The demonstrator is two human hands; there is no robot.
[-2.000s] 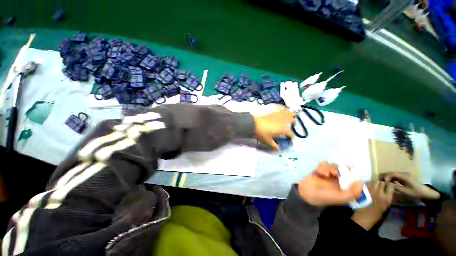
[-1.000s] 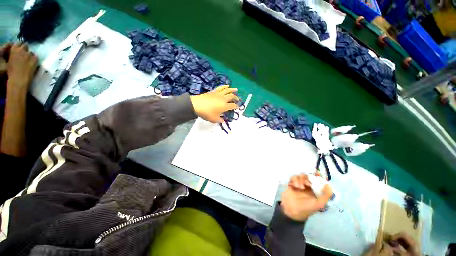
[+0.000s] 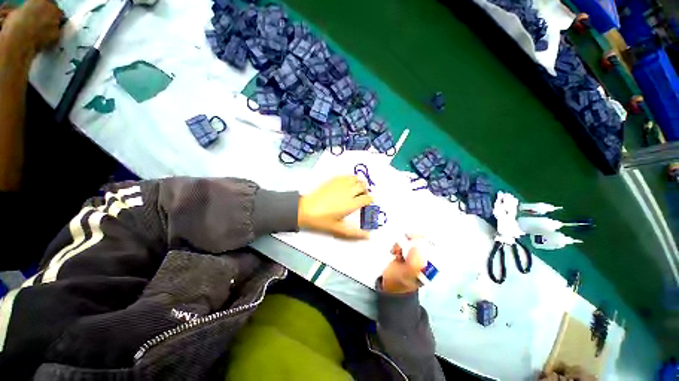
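Note:
My left hand point(image 3: 336, 208) is over the white work sheet point(image 3: 327, 249), thumb and fingers apart around a small checked miniature bag point(image 3: 370, 217); whether they grip it I cannot tell. My right hand point(image 3: 402, 271) holds a small white glue bottle with a blue label point(image 3: 428, 270), right of that bag. A dark handle loop point(image 3: 362, 174) lies on the sheet above my left hand. A large pile of miniature bags point(image 3: 290, 74) lies at upper left of the sheet, and a smaller pile point(image 3: 450, 180) at upper right.
Black-handled scissors point(image 3: 509, 262) and white spare glue bottles point(image 3: 547, 225) lie at right. Single bags lie at left point(image 3: 205, 130) and lower right point(image 3: 485, 312). A hammer point(image 3: 78, 83) and another person's arm point(image 3: 15, 97) are at left. A bag-filled tray point(image 3: 555, 78) is across the belt.
My left hand has moved from the large pile's edge to the bag on the sheet. My right hand has moved left with the bottle, over the sheet's right part. The camera view has shifted.

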